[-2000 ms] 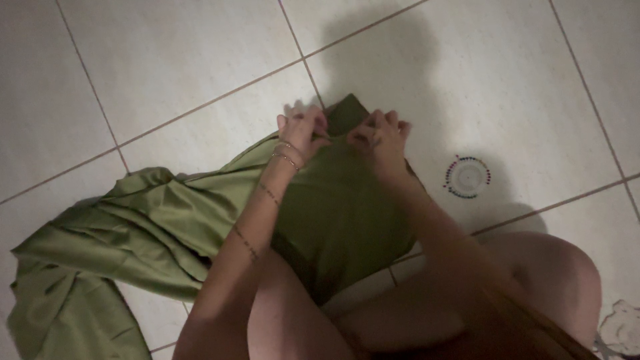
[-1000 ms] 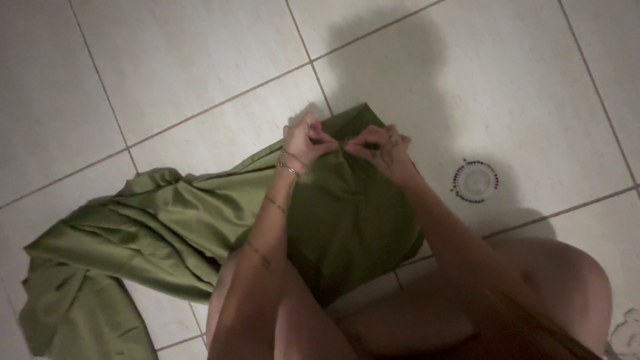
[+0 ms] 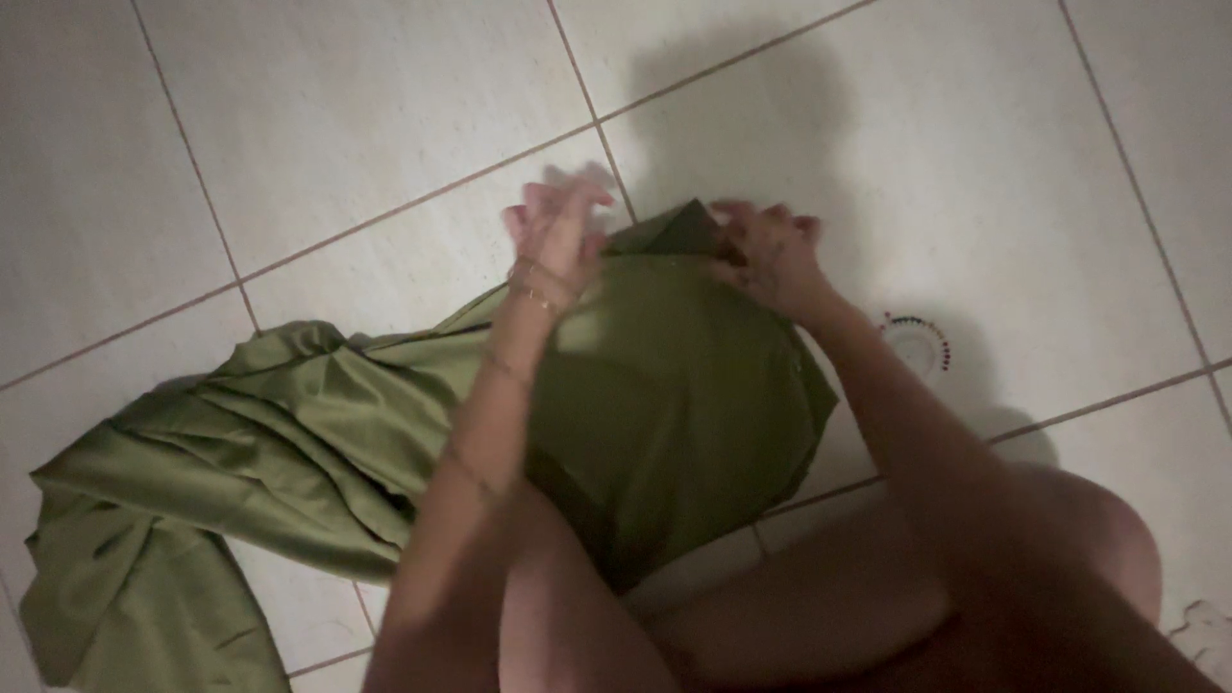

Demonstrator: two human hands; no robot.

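A large piece of green satin-like fabric (image 3: 664, 385) lies on the floor, spread smooth near my knees and bunched in folds at the left. Its top edge is turned over into a darker flap with a pointed corner. My left hand (image 3: 558, 226), blurred, is at the left end of this flap with its fingers apart. At the right of the pointed corner is my right hand (image 3: 765, 250), its fingers curled by the fabric; whether they pinch it cannot be told. A round wheel of pins with coloured heads (image 3: 919, 348) lies right of my right forearm.
Light floor tiles (image 3: 385, 115) with dark grout lines surround the fabric. My bent legs (image 3: 1078, 529) border the near side of the work. A pale, partly visible object (image 3: 1203, 640) is at the lower right edge. Shadows fall on the floor beyond my hands.
My hands were close together, pinching the fabric near its top edge; they have now moved apart, the left one leftward and the right one rightward.
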